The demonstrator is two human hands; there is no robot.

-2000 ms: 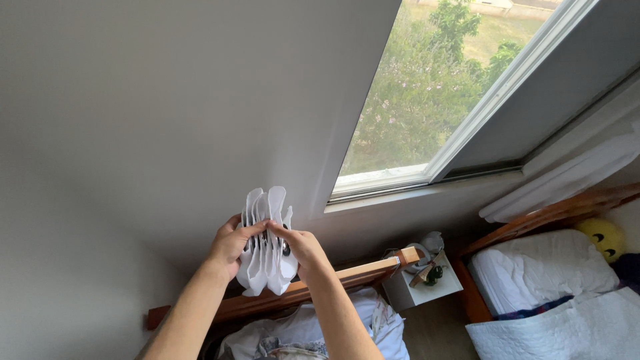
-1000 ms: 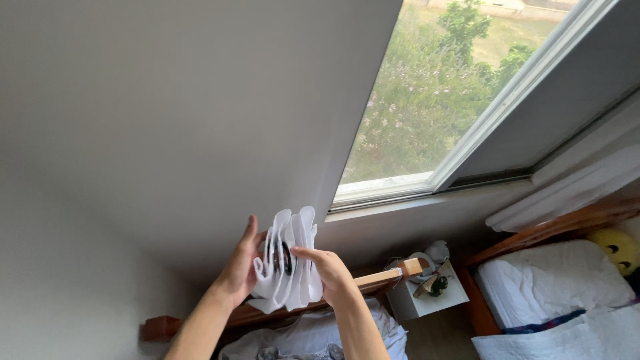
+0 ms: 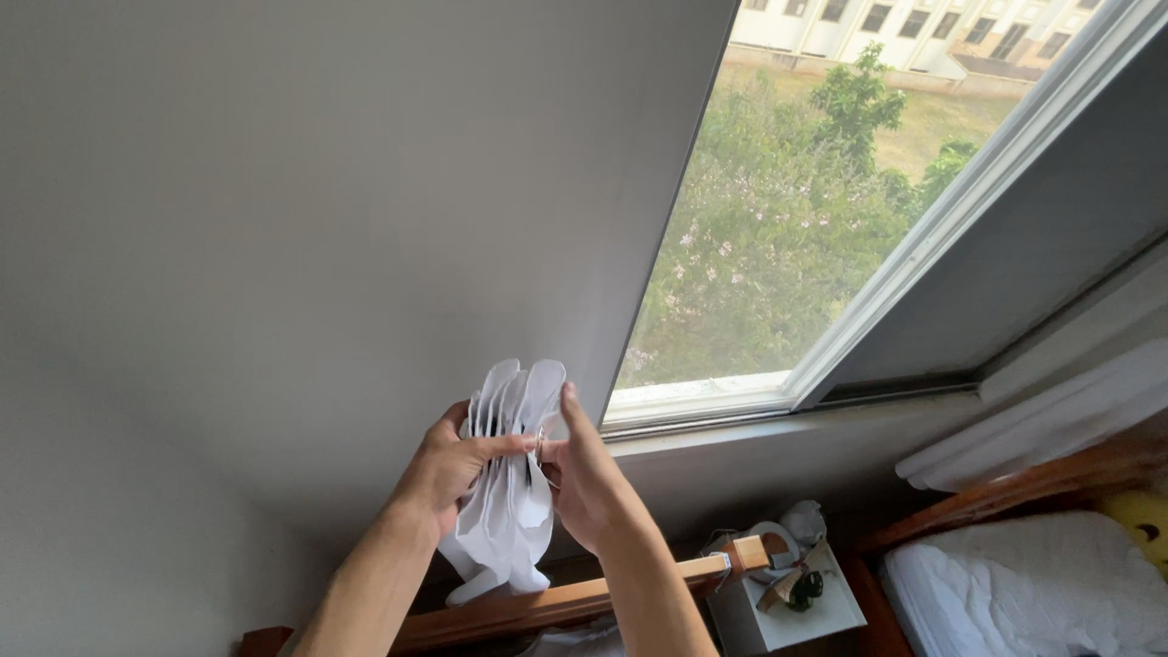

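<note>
A bunch of thin white pieces with rounded ends point(image 3: 497, 538), layered side by side like a fan, is held upright between both hands. Its material cannot be told for sure. My left hand point(image 3: 447, 465) grips it from the left, the thumb lying across the front of the layers. My right hand point(image 3: 579, 470) is at the right side, its thumb pointing up along the outer piece and its fingers near a small thin thing at the middle, partly hidden. The lower ends hang loose in front of a wooden bed rail.
Below the hands runs the wooden bed rail point(image 3: 584, 598). A white bedside table point(image 3: 821, 611) with several small items stands to its right. Farther right is a second bed with a white mattress point(image 3: 1013, 566) and a yellow plush toy point(image 3: 1141, 525). A window point(image 3: 776, 228) is at the upper right.
The spread white layers are closer together than one second ago. My left thumb, raised earlier, now lies across them, and my right thumb points up. A dark part seen among the layers earlier is mostly hidden.
</note>
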